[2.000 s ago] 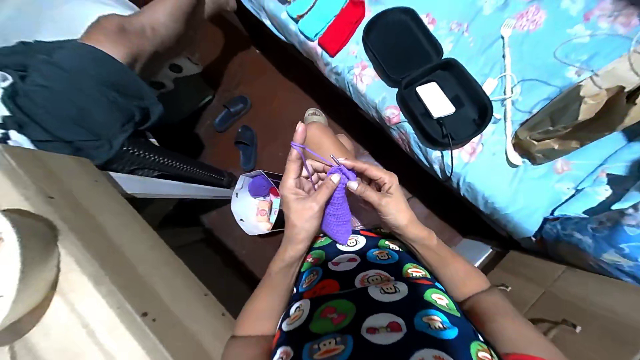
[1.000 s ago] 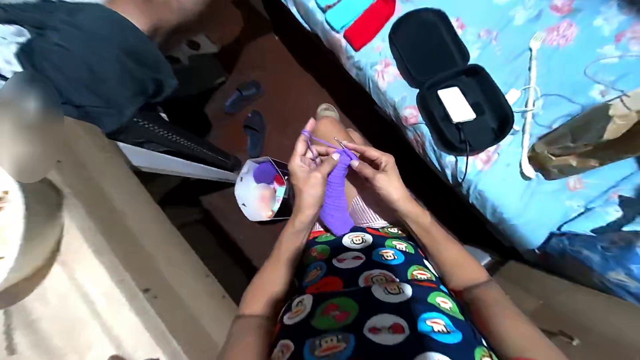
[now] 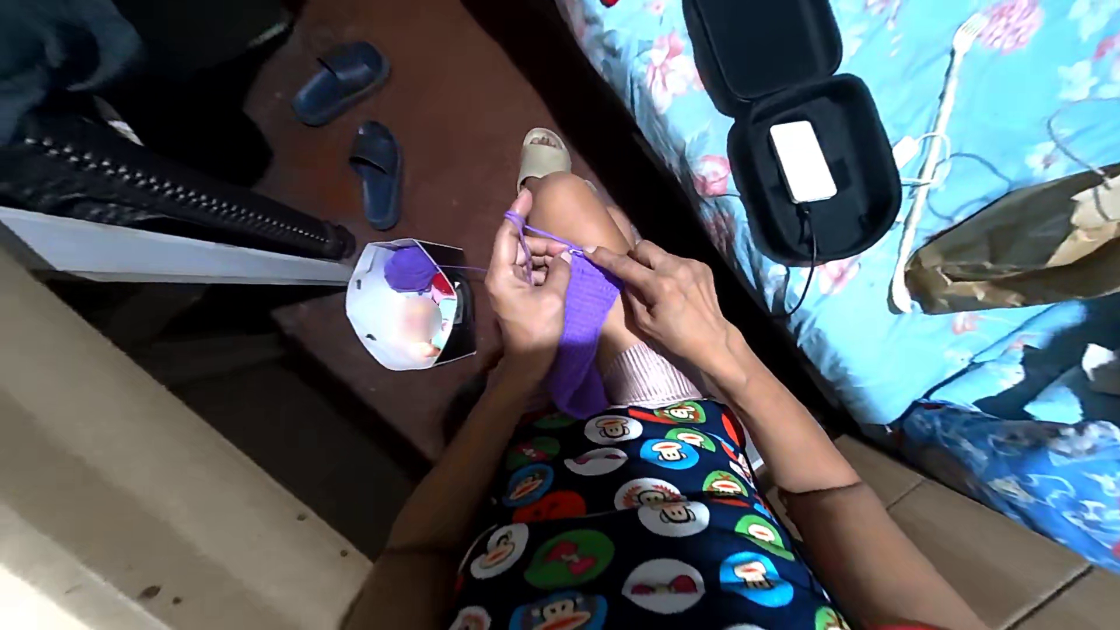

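A purple crocheted piece point(image 3: 582, 337) hangs above my lap, its top edge pinched between both hands. My left hand point(image 3: 529, 293) grips that edge by its left side, with purple yarn point(image 3: 547, 234) looped round the raised index finger. On the right side my right hand point(image 3: 669, 293) has thumb and finger at the edge, where a small bit of a thin tool, seemingly a crochet hook, shows; most of it is hidden by the fingers. From my left hand the strand runs to a purple yarn ball point(image 3: 409, 269) in an open white box point(image 3: 376, 328).
Dark slide sandals point(image 3: 378, 175) lie on the reddish floor. At right is a bed with a blue floral sheet point(image 3: 875, 350), holding an open black case point(image 3: 744, 175) with a white device point(image 3: 803, 162), a white back scratcher point(image 3: 932, 157) and a brown paper bag point(image 3: 1006, 245).
Both hands stay at the top edge of the purple piece. The view has shifted, and the other person's leg at upper left is largely out of it.
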